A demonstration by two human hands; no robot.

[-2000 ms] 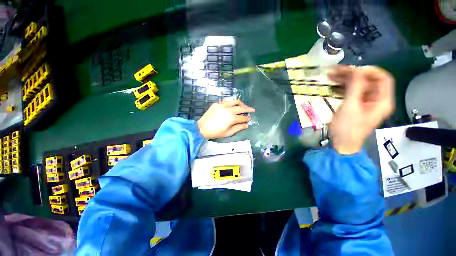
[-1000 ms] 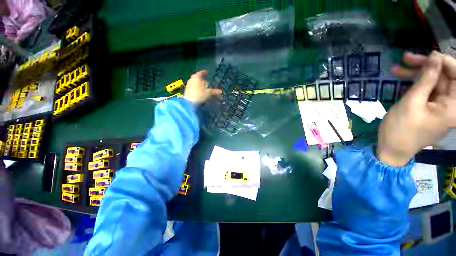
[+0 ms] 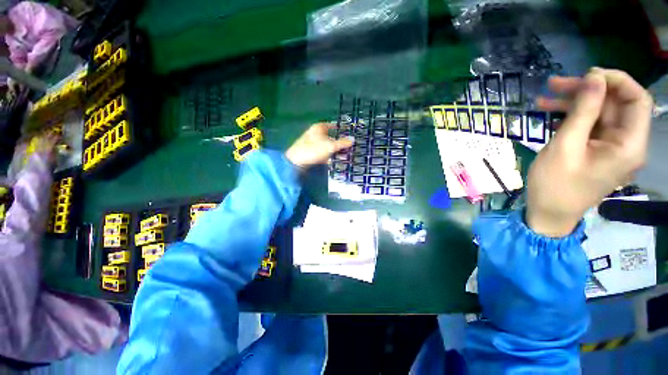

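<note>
A clear lens sheet with rows of black-framed rectangles [image 3: 377,150] lies in front of me on the green mat. My left hand [image 3: 318,146] pinches its left edge, thumb on top. My right hand [image 3: 593,146] is raised at the right, slightly blurred, with its fingertips at the right end of a smaller lens sheet [image 3: 494,121] that it holds above the bench. A yellow housing with a dark window [image 3: 340,248] lies on the white paper pad [image 3: 311,253] nearer to me.
Loose yellow housings [image 3: 247,143] lie left of the sheet. A foam tray of housings [image 3: 172,220] is partly under my left sleeve. A blue pick [image 3: 439,198], film scraps [image 3: 406,229] and a pink item [image 3: 466,181] lie right. A coworker's pink sleeve [image 3: 44,278] is at the left.
The large lens sheet, tilted and lifted a second ago, now lies straighter and further right, with my left hand at its edge. My right hand and the smaller sheet have shifted left in view.
</note>
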